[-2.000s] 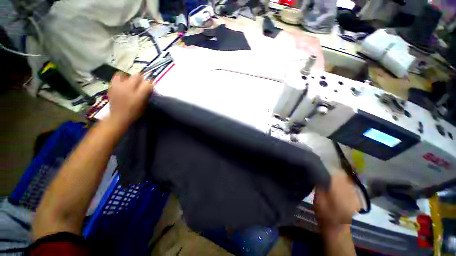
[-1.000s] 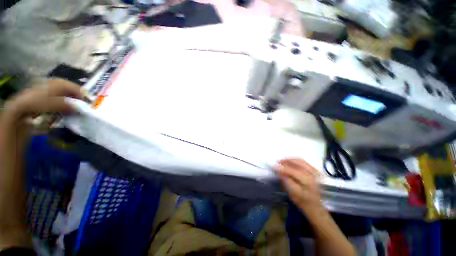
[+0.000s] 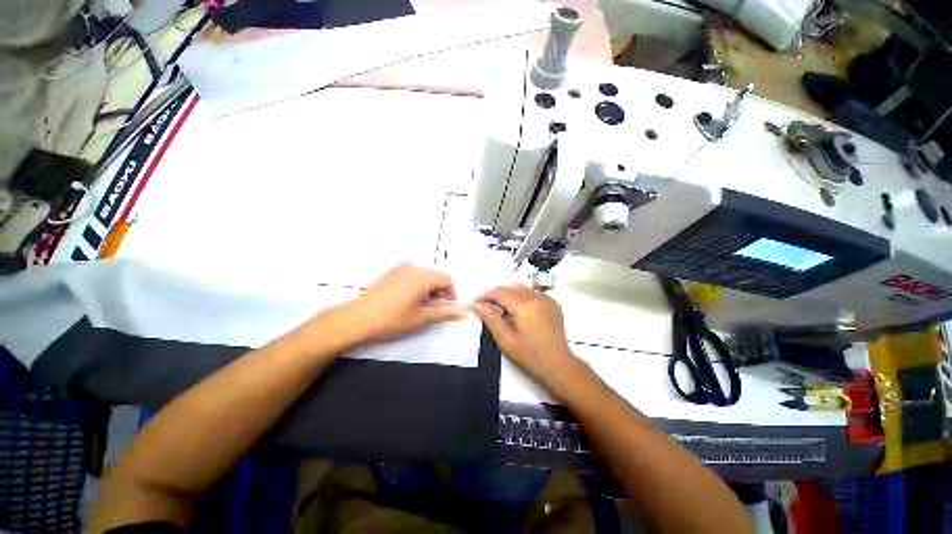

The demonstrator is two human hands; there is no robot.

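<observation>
A pale light fabric piece (image 3: 219, 306) lies along the front of the table, with a dark fabric panel (image 3: 386, 405) below it, hanging over the table's front edge. My left hand (image 3: 402, 302) pinches the fabric near its right end, just in front of the needle area. My right hand (image 3: 525, 325) pinches the same corner from the right, fingertips almost touching the left ones. The white sewing machine (image 3: 668, 136) stands behind, its presser foot (image 3: 543, 277) just beyond my fingers.
Black-handled scissors (image 3: 705, 360) lie right of my right hand. A ruler strip (image 3: 752, 450) runs along the front edge. A yellow packet (image 3: 906, 396) and a red item (image 3: 862, 407) are far right. A blue basket (image 3: 42, 459) is at lower left. Another pale piece (image 3: 303, 65) lies behind.
The dark panel was held up between spread hands, then laid with its pale side showing. Both hands have now come together at its right end near the needle, the left moving far right.
</observation>
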